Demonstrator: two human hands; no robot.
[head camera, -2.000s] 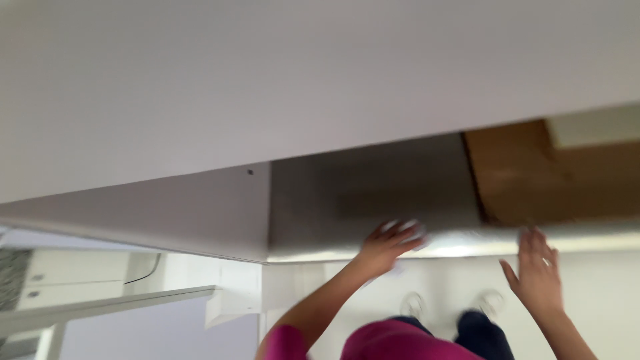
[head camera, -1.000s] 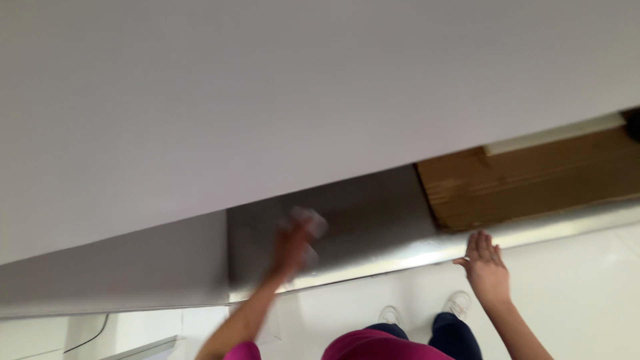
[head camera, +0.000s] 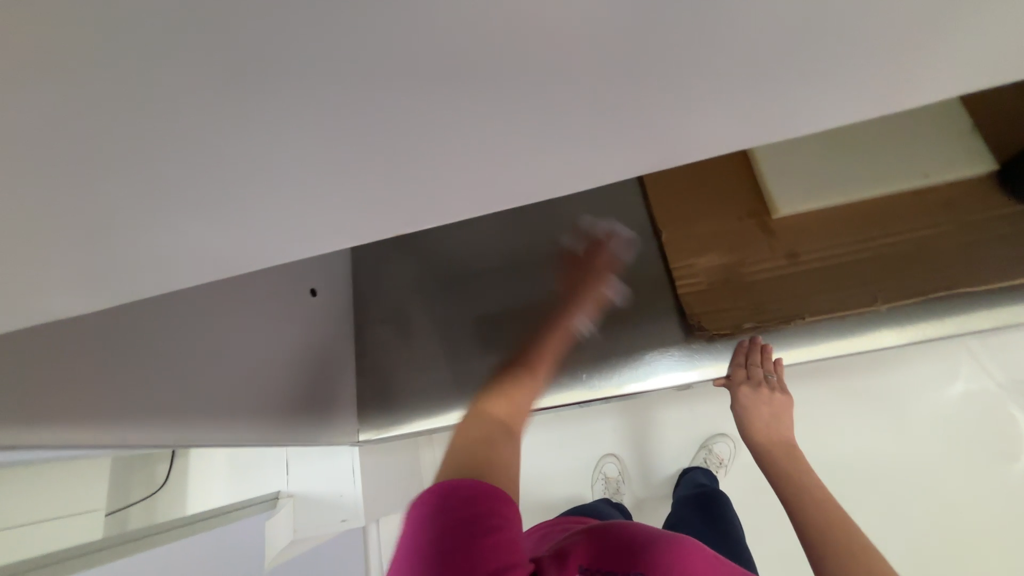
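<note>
A stainless steel counter (head camera: 448, 320) runs under a large pale panel. My left hand (head camera: 596, 264) is blurred over the bare metal, left of a flattened cardboard sheet (head camera: 848, 272); something whitish, likely a cloth or tissue, shows around its fingers. My right hand (head camera: 760, 384) rests with its fingers flat on the counter's shiny front edge, just below the cardboard's near corner, holding nothing. On the cardboard lies a cream-coloured flat board (head camera: 876, 160).
The pale panel (head camera: 400, 120) overhangs the counter. A side panel with a small dark hole (head camera: 176, 376) closes its left end. At the right edge sits a black object (head camera: 1014, 178). White floor (head camera: 904, 440) lies below, with a dark cable (head camera: 164, 480) at lower left.
My left hand has moved right across the metal, toward the cardboard, since one second ago. My right hand stays at the counter's front edge. The view has shifted.
</note>
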